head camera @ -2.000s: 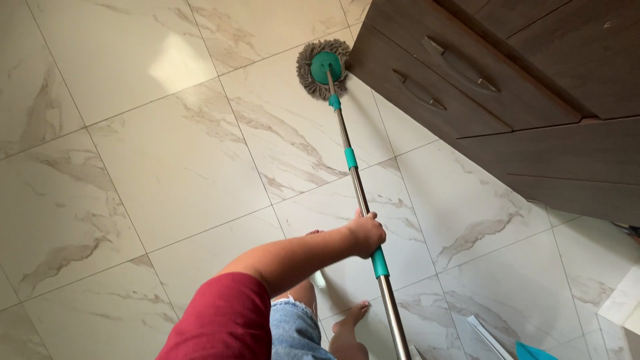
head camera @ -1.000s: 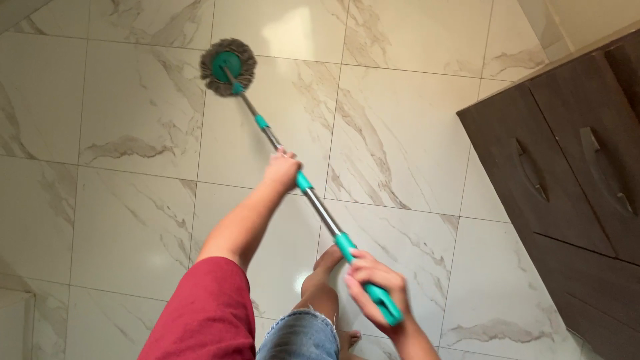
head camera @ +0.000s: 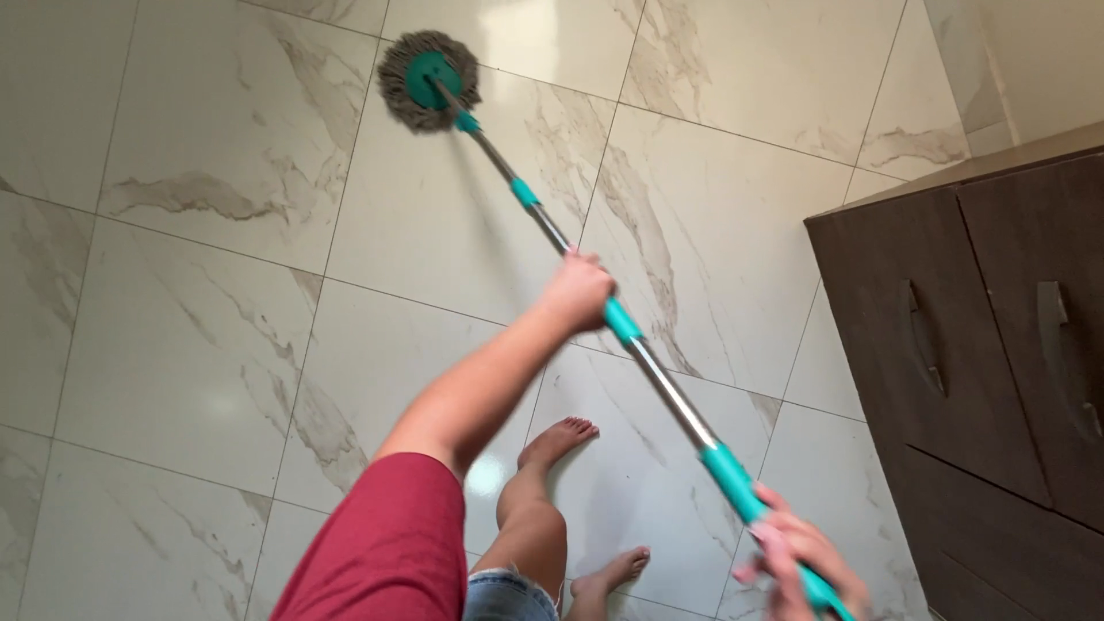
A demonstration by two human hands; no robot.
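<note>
A mop with a metal pole and teal joints [head camera: 671, 392] runs slantwise from the upper left to the lower right. Its round head of grey-brown strands [head camera: 397, 86] with a teal centre lies on the marble-look tile floor [head camera: 414, 198]. My left hand [head camera: 580, 291] is closed around the pole at mid-length, just above a teal joint. Lower down, my right hand [head camera: 798, 552] is wrapped around the teal grip near the pole's end; it is a little blurred. The grip's tip runs out of the frame.
A dark brown wooden cabinet [head camera: 975, 362] with curved handles stands at the right, its corner jutting toward the mop pole. My bare feet [head camera: 561, 442] are on the tiles below the pole. A pale wall [head camera: 1044, 69] rises behind the cabinet.
Two seconds ago the mop head was beside the cabinet's corner; now it is well to the left of it. My right hand, not visible in that earliest frame, is on the grip. The view has shifted.
</note>
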